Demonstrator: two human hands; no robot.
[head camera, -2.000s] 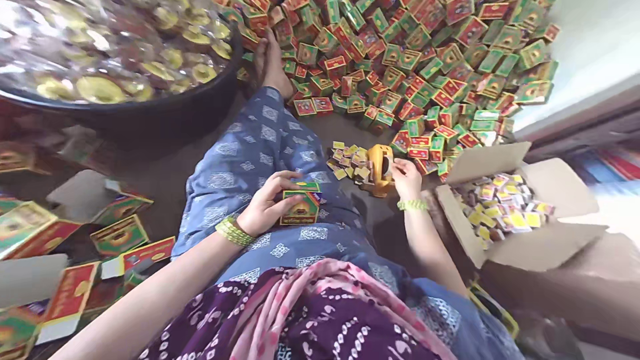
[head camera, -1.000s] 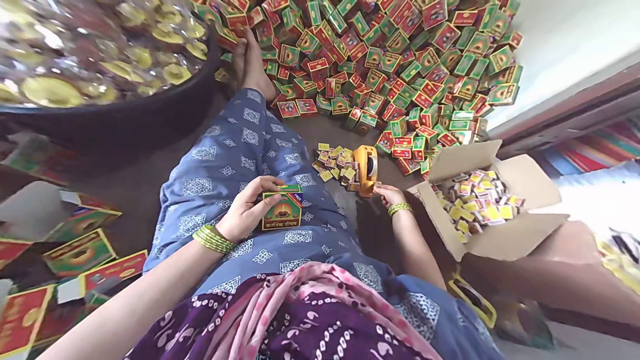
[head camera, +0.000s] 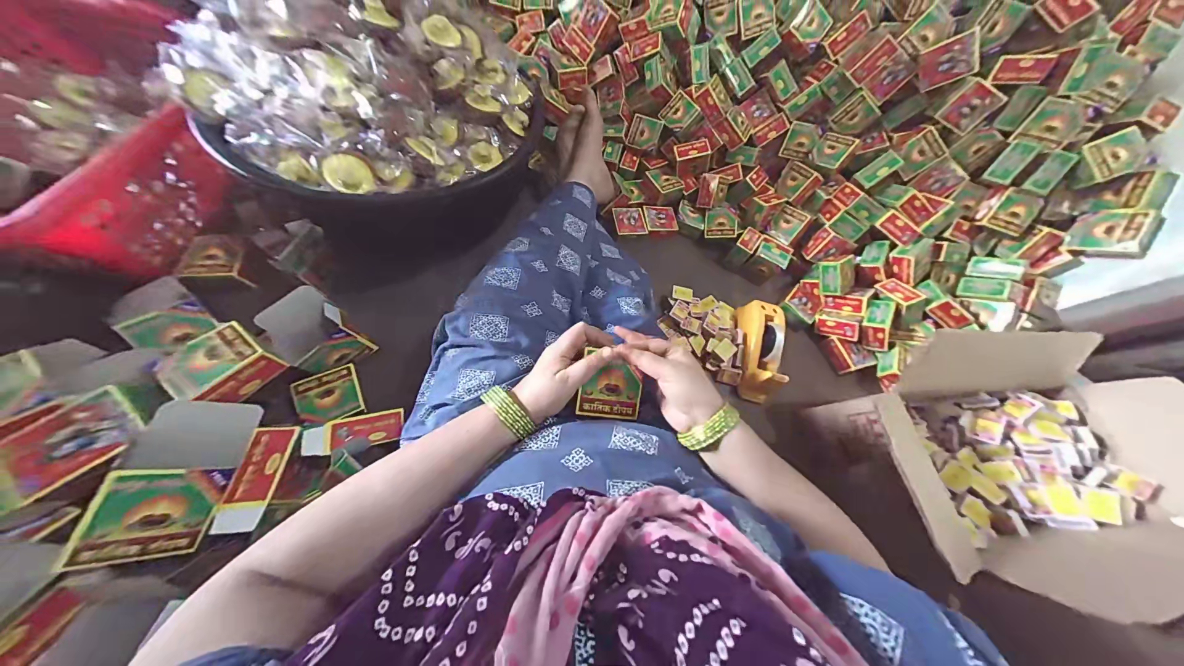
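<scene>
A small green, red and yellow printed carton (head camera: 610, 388) rests upright on my lap, its picture side facing me. My left hand (head camera: 562, 370) grips its top left edge between thumb and fingers. My right hand (head camera: 673, 377) lies over the top right corner, fingertips meeting those of the left at the top edge. Whatever the fingers press there is hidden. On the floor just right of my legs stands a yellow tape dispenser (head camera: 762, 350), beside a small heap of yellow-topped matchbox-like packets (head camera: 708, 328).
Finished-looking cartons (head camera: 823, 139) pile up ahead. A black tub (head camera: 370, 208) of wrapped items stands front left, near a red container (head camera: 120, 203). Open cartons (head camera: 143, 518) lie at left. A cardboard box (head camera: 934, 490) of small packets is at right.
My right hand has left the tape dispenser and come across to the carton on my lap. The left hand still holds the carton.
</scene>
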